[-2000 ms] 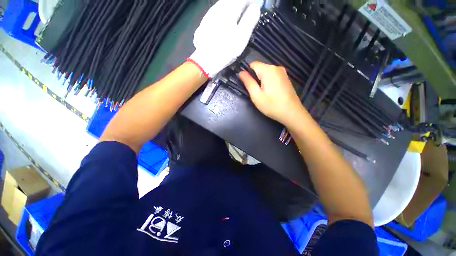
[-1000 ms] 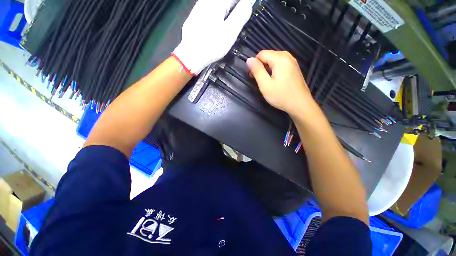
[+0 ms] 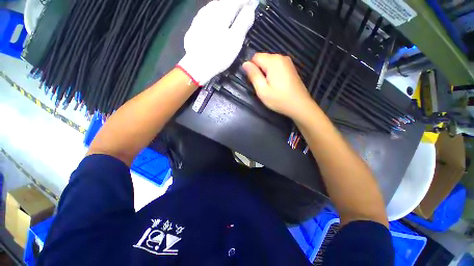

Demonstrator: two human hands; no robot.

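Note:
My left hand [image 3: 215, 41], in a white knit glove with a red cuff edge, lies over a grey metal loading bar [image 3: 201, 100] whose near end shows below the glove. My bare right hand [image 3: 275, 80] is beside it, thumb and forefinger pinched on a black cable end at the bar. Several black cables [image 3: 241, 98] run from the bar to the right, under my right hand and forearm. Stripped wire ends [image 3: 294, 140] show below my right wrist. The glove hides most of the bar.
A thick pile of black cables [image 3: 104, 52] lies on the green mat at left. More cables [image 3: 364, 101] lie on the dark table [image 3: 234, 125] at right. The green machine [image 3: 436, 41] stands upper right, a white bucket [image 3: 418, 182] and cardboard box [image 3: 449, 171] beyond the table's right edge.
My right hand has shifted slightly left and closer to the glove. The loose cable that lay near the table's right side, by my forearm, no longer shows. The view has shifted a little.

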